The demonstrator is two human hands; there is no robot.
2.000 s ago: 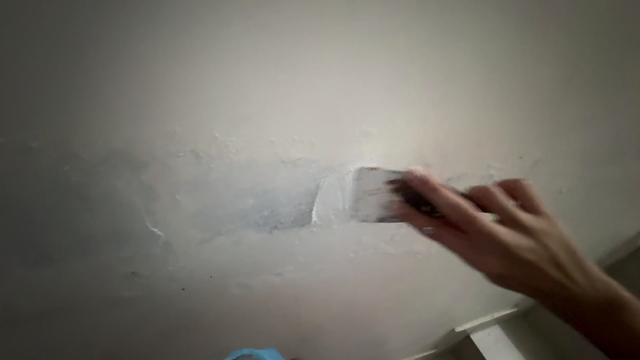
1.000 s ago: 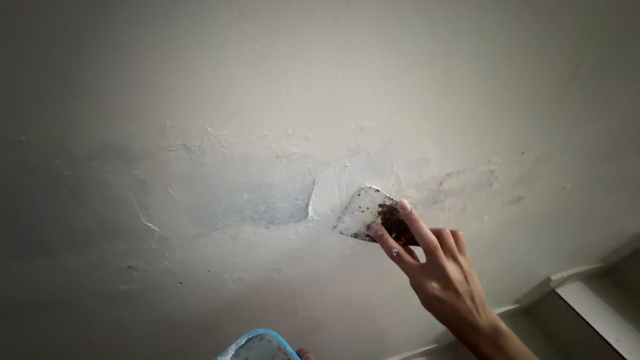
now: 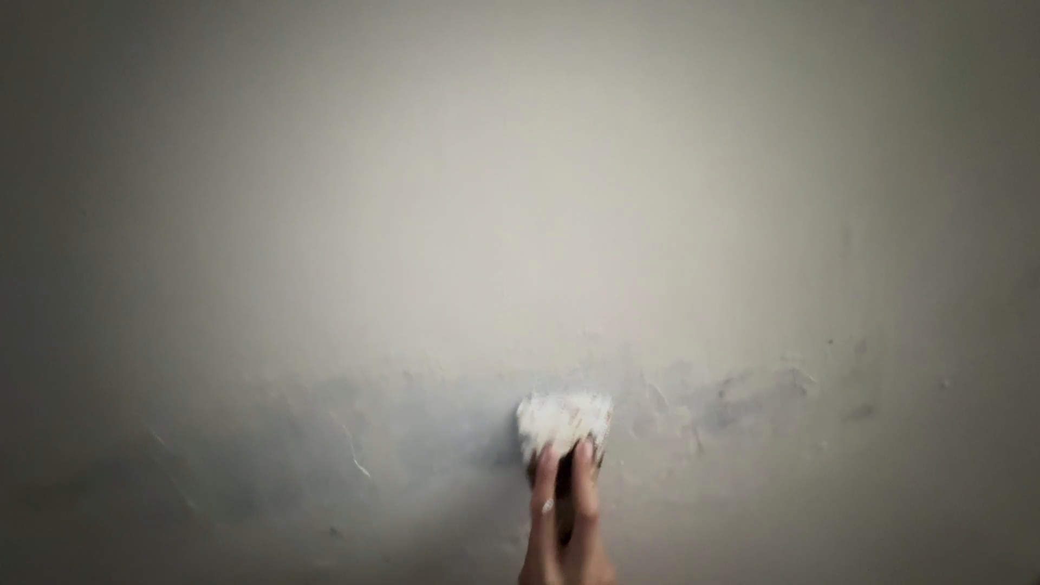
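My right hand [image 3: 566,520] comes up from the bottom edge, shut on a putty knife [image 3: 566,418]. Two fingers lie along the back of its blade, which points up and is coated with white filler. The blade is at the wall [image 3: 520,203], over a band of grey patched surface [image 3: 439,431]; whether its edge touches cannot be told. The dark handle is mostly hidden by the fingers. My left hand is out of the frame.
Rough ridges and thin raised lines [image 3: 353,447] mark the wall left of the blade. To the right are darker uneven smears [image 3: 756,394] and small spots.
My right hand has turned so the blade points up, and the knife now covers the place where fresh filler showed. The blue-rimmed container has left the frame as the view shifted up.
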